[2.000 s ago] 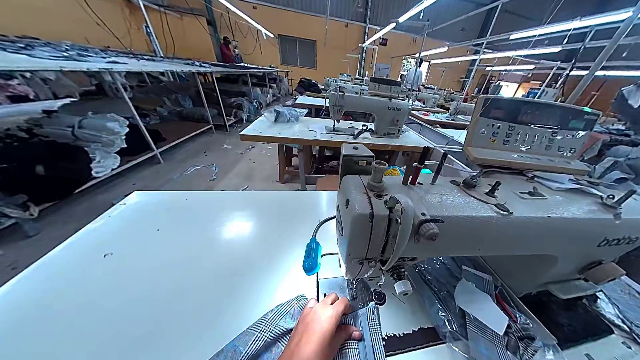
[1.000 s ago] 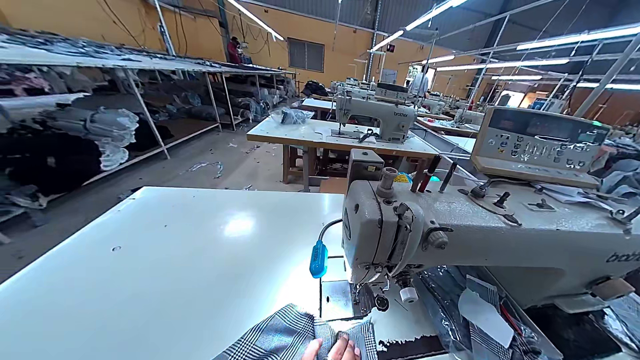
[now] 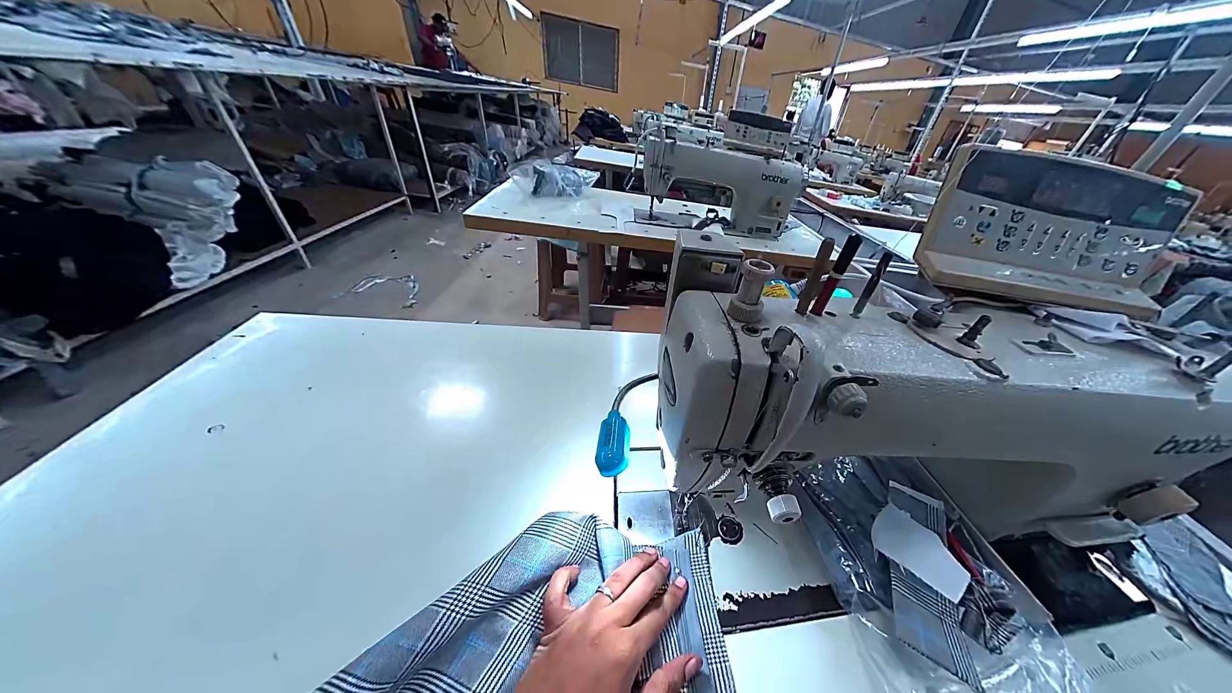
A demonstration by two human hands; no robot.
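My left hand point(image 3: 606, 626) lies palm down, fingers apart, on grey checked cloth point(image 3: 481, 606) at the bottom middle; a ring is on one finger. The fingertips press a folded or layered strip near the cloth's right edge. The far end of that strip lies just in front of the presser foot area point(image 3: 698, 515) of a Brother sewing machine point(image 3: 924, 395); the contact there is too small to tell. A metal plate point(image 3: 645, 515) sits in the table beyond the cloth. My right hand is out of view.
A blue lamp point(image 3: 612, 445) hangs left of the machine head. The white tabletop point(image 3: 327, 481) extends left. Plastic-wrapped checked pieces point(image 3: 929, 606) lie right of the needle area. A control panel point(image 3: 1059, 226) stands behind the arm. Another sewing machine point(image 3: 722, 183) is on the table ahead.
Since a second ago, my left hand has moved forward from the bottom edge over the cloth. The cloth's far end is closer to the presser foot and lies flatter.
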